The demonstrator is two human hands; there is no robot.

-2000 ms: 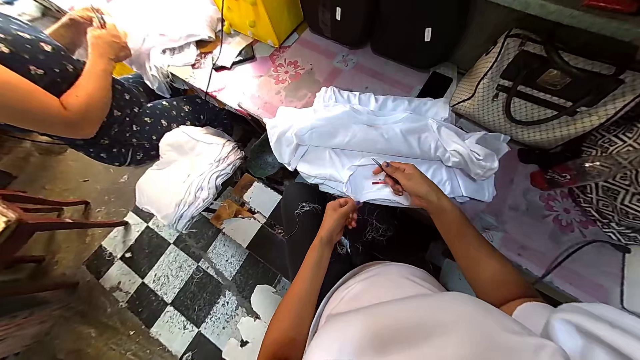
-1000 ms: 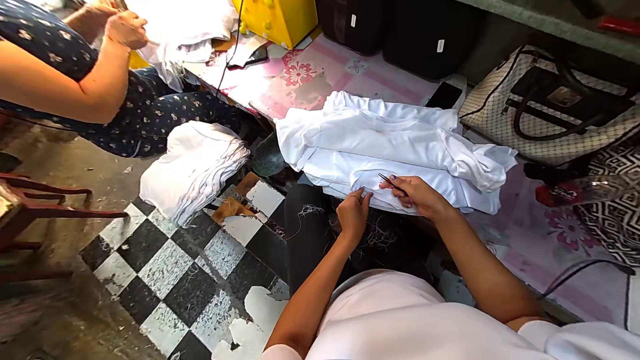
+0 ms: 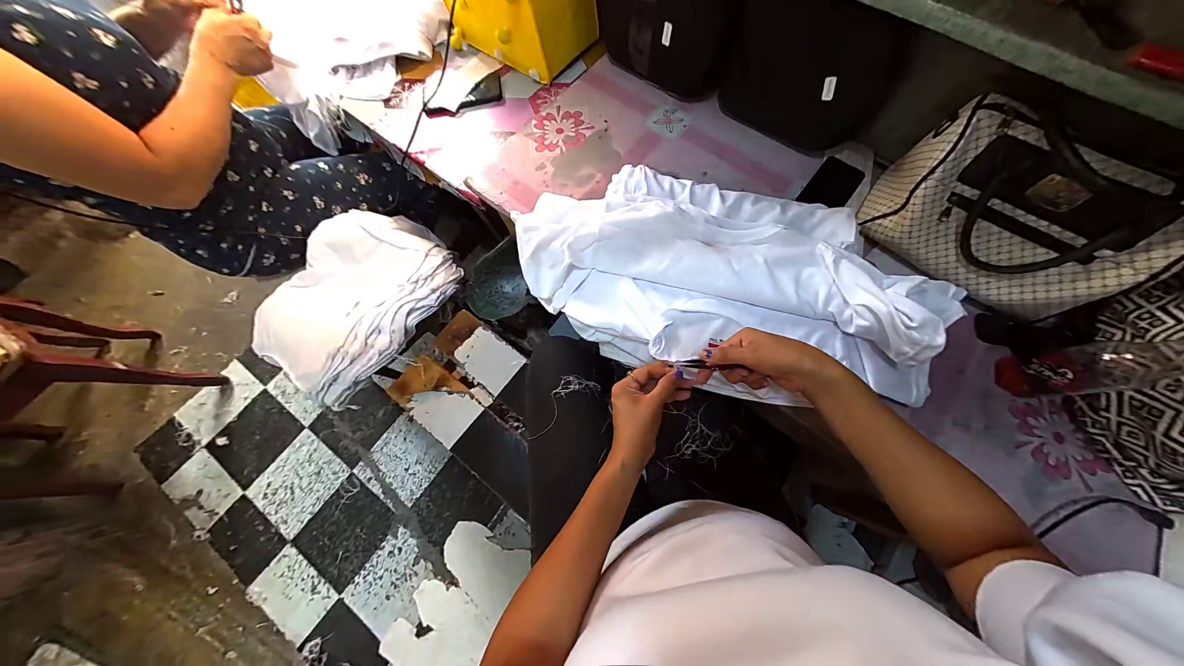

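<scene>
White fabric garments (image 3: 703, 250) lie in a loose heap at the table's edge before me. My right hand (image 3: 763, 361) rests at the heap's near edge, closed around a small dark metal tool (image 3: 708, 364), perhaps thread snips, its tip pointing left. My left hand (image 3: 647, 398) is at that tip, thumb and fingers pinched together at the edge of the white cloth; what lies between them is too small to make out. Cut thread scraps (image 3: 698, 439) lie on my dark-trousered lap below both hands.
A folded white cloth stack (image 3: 356, 296) stands at left, beside a co-worker's knees (image 3: 314, 190). Behind the heap are black cases (image 3: 814, 74), a yellow container (image 3: 527, 37) and a phone (image 3: 831, 181). A checked handbag (image 3: 1027, 213) stands right; a wooden stool (image 3: 92, 370) is far left.
My hands, apart two seconds ago, have come together at the tool's tip. The co-worker's hands have shifted a little at the upper left.
</scene>
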